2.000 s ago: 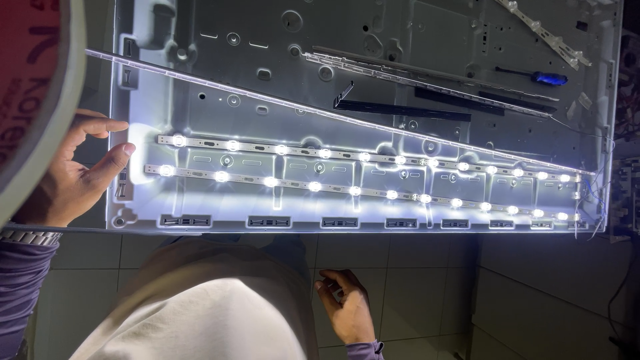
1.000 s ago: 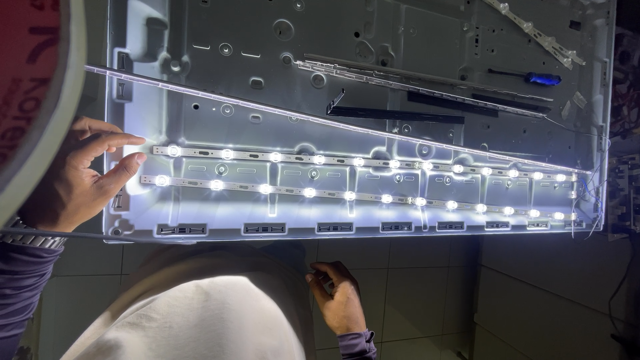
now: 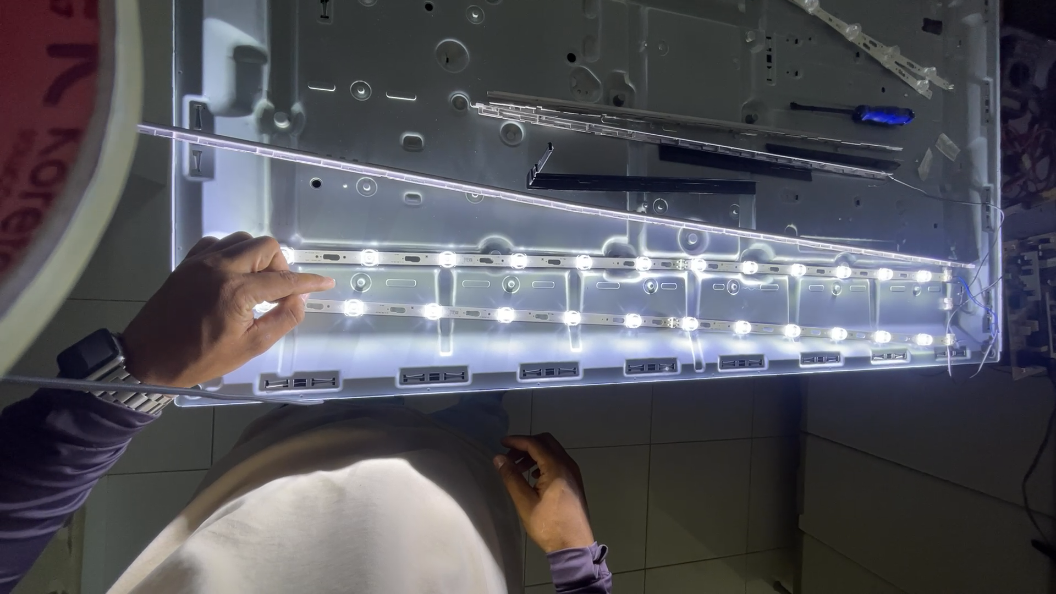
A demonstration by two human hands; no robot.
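Observation:
Two lit LED backlight strips, the upper strip (image 3: 483,261) and the lower strip (image 3: 540,316), lie along the near side of a metal TV back panel (image 3: 412,206). My left hand (image 3: 223,309), with a watch on its wrist, is over the strips' left ends and covers part of them. Its index finger points right between the strips; whether it touches either cannot be told. My right hand (image 3: 549,491) hangs below the panel's near edge by my body, fingers curled, with nothing visible in it. A long thin lit strip (image 3: 495,195) slants across the panel above both.
Thin metal strips (image 3: 676,136) and black strips (image 3: 643,183) lie mid-panel. A blue-handled screwdriver (image 3: 883,115) is at the right, below unlit LED strips (image 3: 874,49). Thin wires (image 3: 982,289) run at the right edge. A round red-and-white object (image 3: 58,148) blocks the upper left.
My left hand has moved right, from beside the strips' left ends to over them. My right hand stays below the panel. The view has come closer to the panel.

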